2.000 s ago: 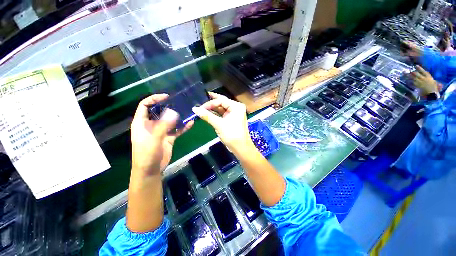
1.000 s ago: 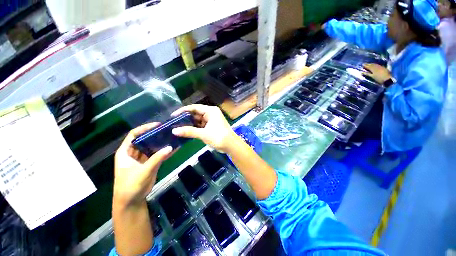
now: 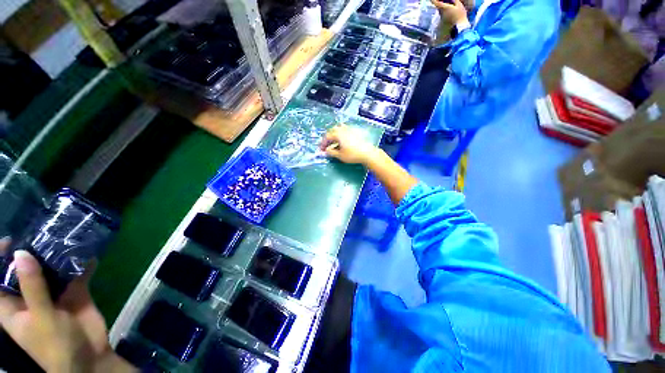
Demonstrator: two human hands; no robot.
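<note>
My left hand (image 3: 55, 320), cut off by the left edge, holds a black phone unit (image 3: 64, 229) with a shiny, film-like surface. My right hand (image 3: 348, 144) reaches out over the green bench at the near edge of the crumpled clear plastic film (image 3: 295, 137). Its fingertips are together at the film; whether they grip it I cannot tell. The blue parts bin (image 3: 254, 183), full of tiny white and dark pieces, stands between the film and the clear blister tray (image 3: 326, 291). Black phone units (image 3: 260, 315) lie in two rows in that tray.
Another tray of phone units (image 3: 379, 89) lies farther along the green bench (image 3: 321, 207). A person in a blue smock (image 3: 496, 65) sits there. A metal post (image 3: 255, 55) rises behind the film. Stacked trays (image 3: 219, 73) stand on a board at the back. Red and white stacks (image 3: 609, 269) stand at right.
The view has turned right and down. My right hand has left the phone unit and moved out to the plastic film. My left hand still holds the unit, now at the far left.
</note>
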